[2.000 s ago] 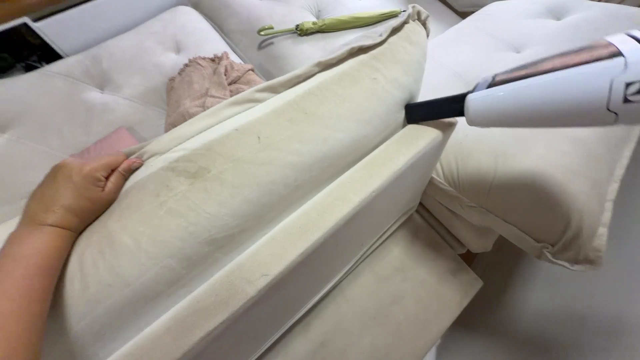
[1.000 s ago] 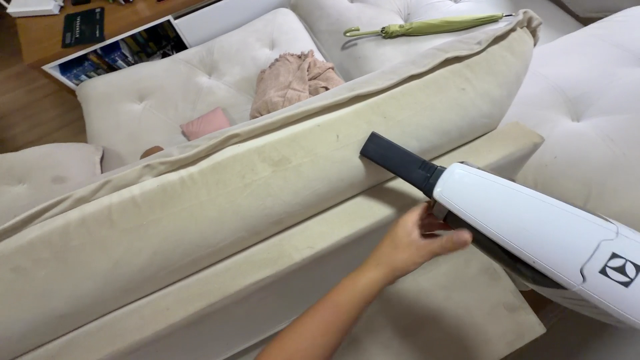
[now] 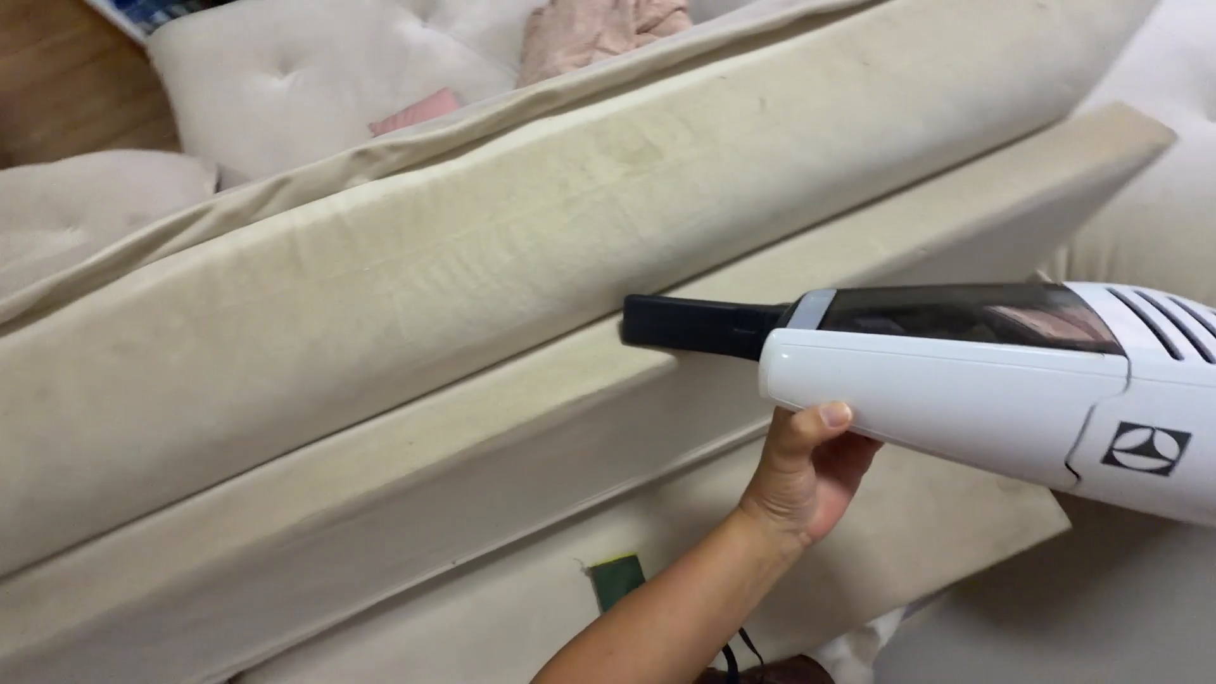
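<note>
A white Electrolux handheld vacuum cleaner reaches in from the right edge. Its black crevice nozzle lies at the seam between the long cream cushion and the cream upholstered ledge below it. My left hand supports the vacuum's underside near the front, thumb against the white casing and the other fingers mostly hidden beneath. Faint stains mark the cushion's fabric. My right hand is out of view, as is the vacuum's rear end.
Behind the cushion are tufted light seat pads, a pink crumpled cloth and a small pink item. A flat cream panel lies below, with a dark green piece partly behind my forearm. Wooden floor shows upper left.
My left hand has gone from the cushion's upper edge to the vacuum's underside. Since a second ago, the nozzle has come off the cushion's face down to the seam. The view has shifted.
</note>
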